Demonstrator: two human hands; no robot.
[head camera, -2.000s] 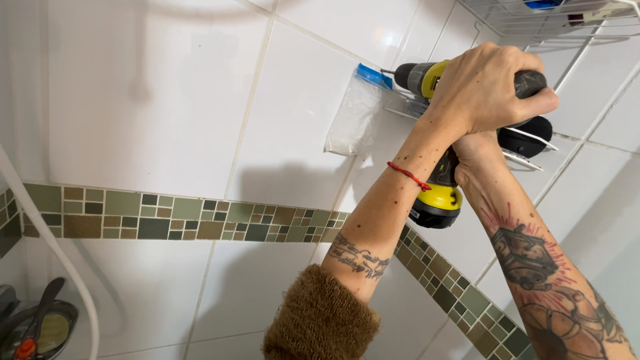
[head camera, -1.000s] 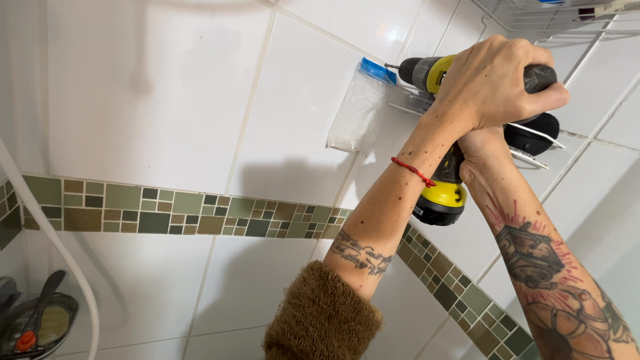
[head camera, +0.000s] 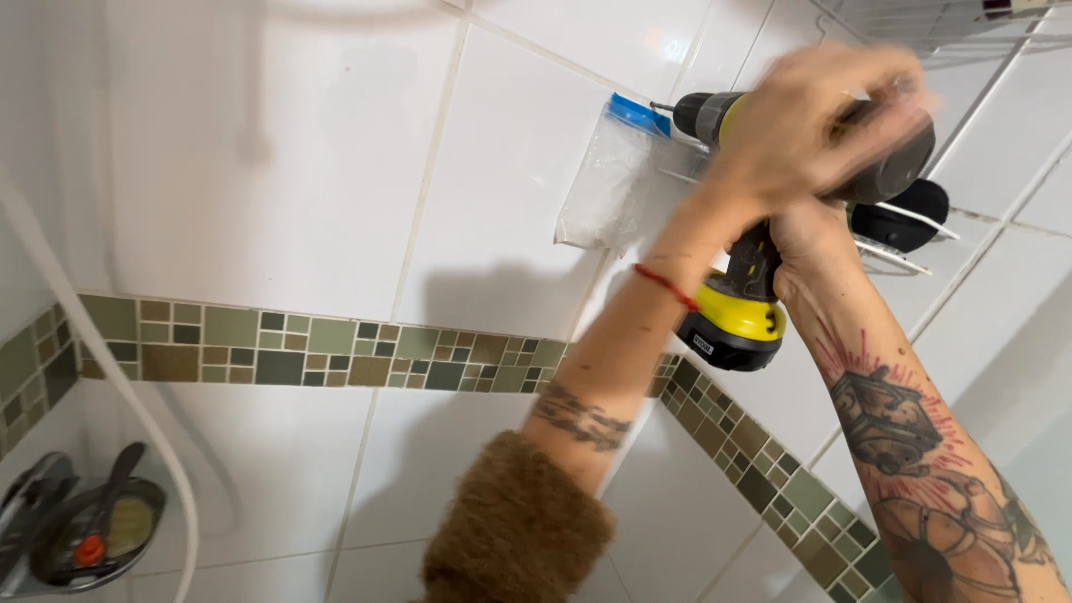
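A yellow and black Ryobi cordless drill (head camera: 740, 322) points left at the white tiled wall, its thin bit close to the blue top strip of a clear plastic bag (head camera: 607, 184) hanging on the wall. My right hand (head camera: 808, 230) is wrapped around the drill's handle, with its fingers mostly hidden. Across the drill's body lies my left hand (head camera: 808, 126), blurred, its fingers near the rear of the tool; whether it grips is unclear. A red cord circles my left wrist, and a brown fuzzy sleeve (head camera: 519, 519) covers that forearm.
Behind the drill, a white wire rack (head camera: 900, 255) holds a black object (head camera: 900, 216). Another wire shelf (head camera: 930, 38) is at upper right. A white hose (head camera: 126, 394) runs down the left side, beside a corner dish (head camera: 96, 578) with a dark-handled item. A mosaic band (head camera: 285, 347) crosses the wall.
My left hand, earlier closed over the drill's rear, has shifted and is blurred, exposing more of the drill's rear. My right hand stays on the handle, and the bit remains close to the blue strip.
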